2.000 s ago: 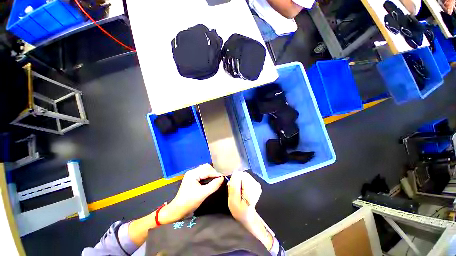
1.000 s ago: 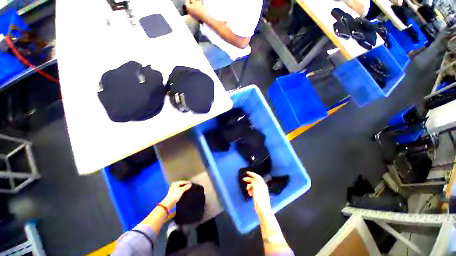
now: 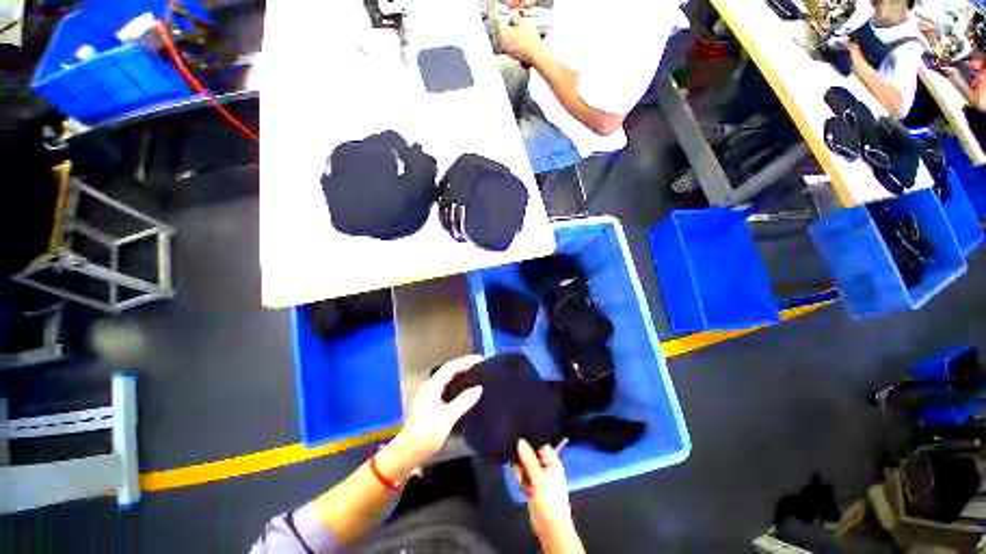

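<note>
A black sewn piece (image 3: 506, 409) is spread between my hands over the near left side of the light blue bin (image 3: 673, 417). My left hand (image 3: 435, 409) grips its left edge, thumb on top. My right hand (image 3: 544, 476) is at its lower edge, fingertips against the fabric, with a thin pale sliver at the fingers; what it is is unclear. More black pieces (image 3: 581, 321) lie in the light blue bin, partly hidden by the held piece.
A dark blue bin (image 3: 344, 379) with dark pieces stands left of a flat bench top (image 3: 435, 325). Two black pouches (image 3: 378, 186) and a dark patch (image 3: 445, 69) lie on the white table (image 3: 292, 243). A person (image 3: 595, 65) sits at its right side.
The black piece has moved from beside the bench up and right over the light bin. My right hand has come out of the bin to its lower edge. The view has shifted.
</note>
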